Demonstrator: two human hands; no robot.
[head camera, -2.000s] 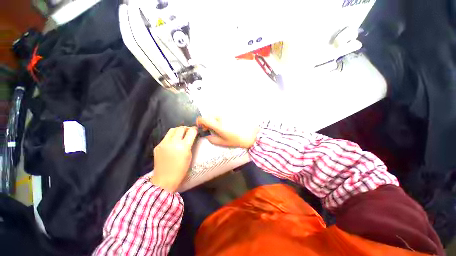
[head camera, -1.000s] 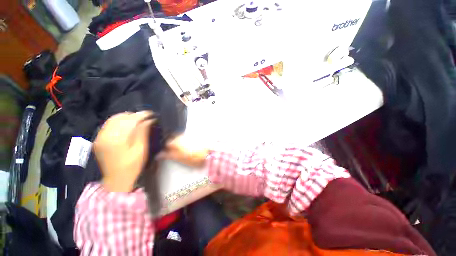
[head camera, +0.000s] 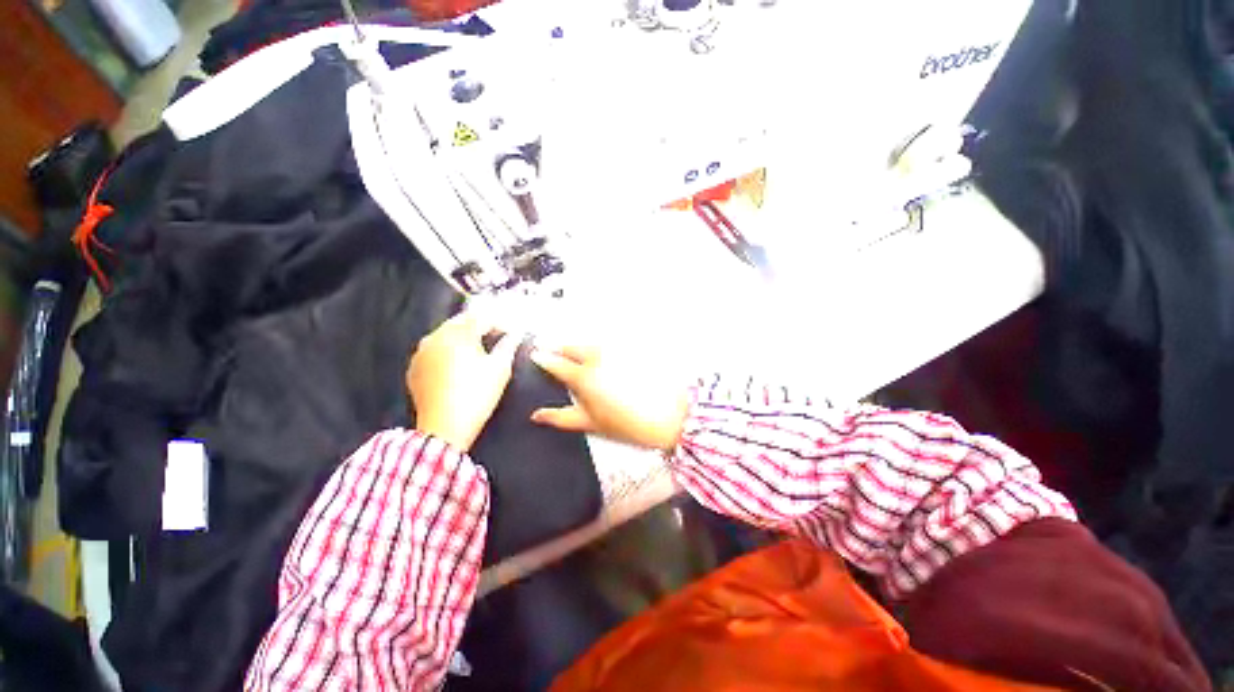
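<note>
The black garment (head camera: 311, 325) covers the left side of the table and hangs over the front edge. My left hand (head camera: 463, 379) pinches its edge just below the presser foot area (head camera: 525, 270). My right hand (head camera: 609, 395) rests beside it, thumb and fingers apart, with fingertips at the same cloth edge; whether it grips the cloth is hard to tell. The white sewing machine (head camera: 785, 81) stands above both hands. A white label (head camera: 187, 485) lies on the black cloth at left.
A slim red and dark tool (head camera: 727, 230) lies under the machine arm. The white table top (head camera: 920, 298) extends right. Dark cloth hangs at the far right. An orange-red cord (head camera: 92, 233) is at far left, and a white strip (head camera: 250, 88) lies behind the garment.
Both hands have moved right and up from the left of the table to near the needle area. Black cloth now covers the front part of the table beneath them.
</note>
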